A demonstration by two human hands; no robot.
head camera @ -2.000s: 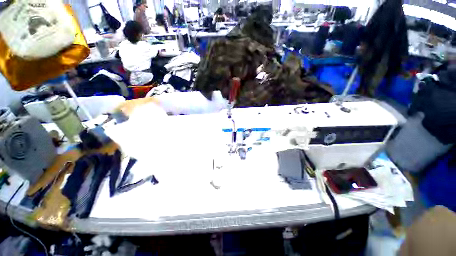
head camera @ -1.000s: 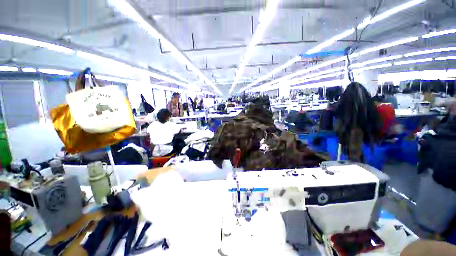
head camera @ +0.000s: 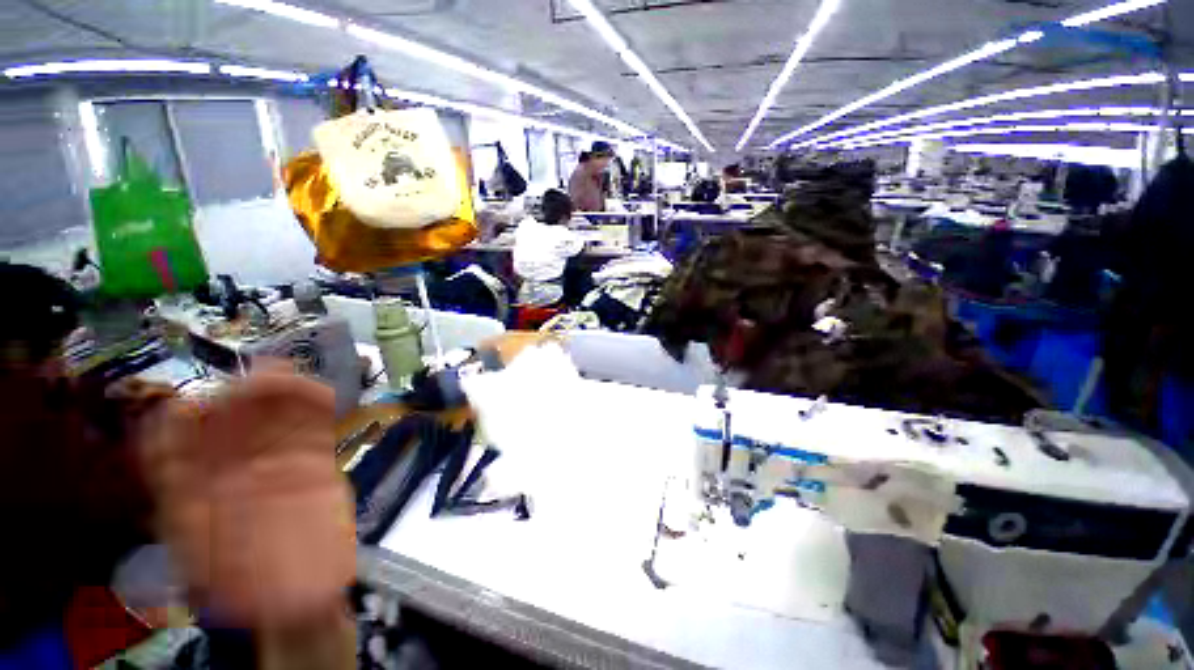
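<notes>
My left hand (head camera: 262,491) is raised at the left, large and blurred, in front of the table's left end; its fingers cannot be made out, nor whether it holds anything. My right hand is out of the picture. The white sewing machine (head camera: 1067,504) stands at the right, its needle area (head camera: 727,484) away from my left hand. Grey fabric pieces (head camera: 884,589) lie on the machine bed. Dark fabric strips (head camera: 406,465) lie at the table's left, just right of my hand. A bright white fabric heap (head camera: 530,399) lies behind them.
A person (head camera: 59,458) in dark red is close at the far left. A green bottle (head camera: 397,343) and grey box (head camera: 327,360) stand behind my hand. A yellow-and-white bag (head camera: 386,183) hangs above. Camouflage cloth (head camera: 812,295) is piled behind the machine. A phone (head camera: 1048,651) lies at the lower right.
The view has tilted up, then turned left, so the table sits further right. My left hand has come into view. The skin-coloured shape at the lower right is gone.
</notes>
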